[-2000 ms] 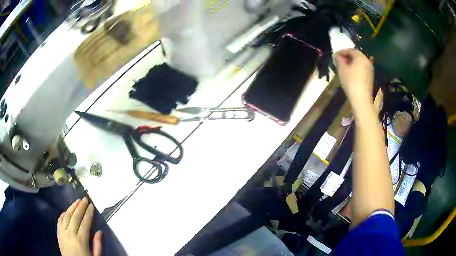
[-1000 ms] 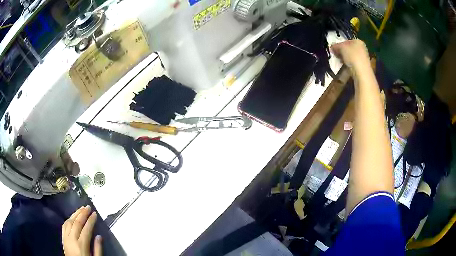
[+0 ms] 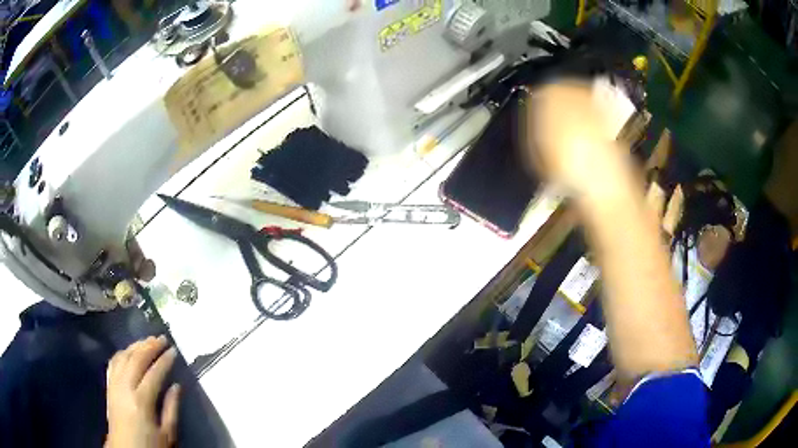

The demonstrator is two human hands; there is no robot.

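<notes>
A dark navy garment (image 3: 52,376) lies at the lower left, under and beside the machine head (image 3: 79,175). My left hand (image 3: 140,389) rests on the garment near its right edge, below the needle area, fingers close together and pressing the cloth. My right hand (image 3: 569,127) is strongly blurred, above the upper end of the smartphone (image 3: 494,166) at the table's far right. Whether it holds anything cannot be told. A pile of short black strips (image 3: 311,166) lies on the table right of the machine arm.
Black shears (image 3: 262,249), a wooden-handled awl (image 3: 293,213) and a silver tool (image 3: 402,214) lie on the white table. A small metal disc (image 3: 186,291) lies near the needle. Dark strips (image 3: 547,57) heap behind the phone. Bundles with paper labels (image 3: 586,346) are beyond the table's right edge.
My right hand has moved left from the white item at the table's far corner to above the phone. My left hand stays on the garment. The view has shifted slightly.
</notes>
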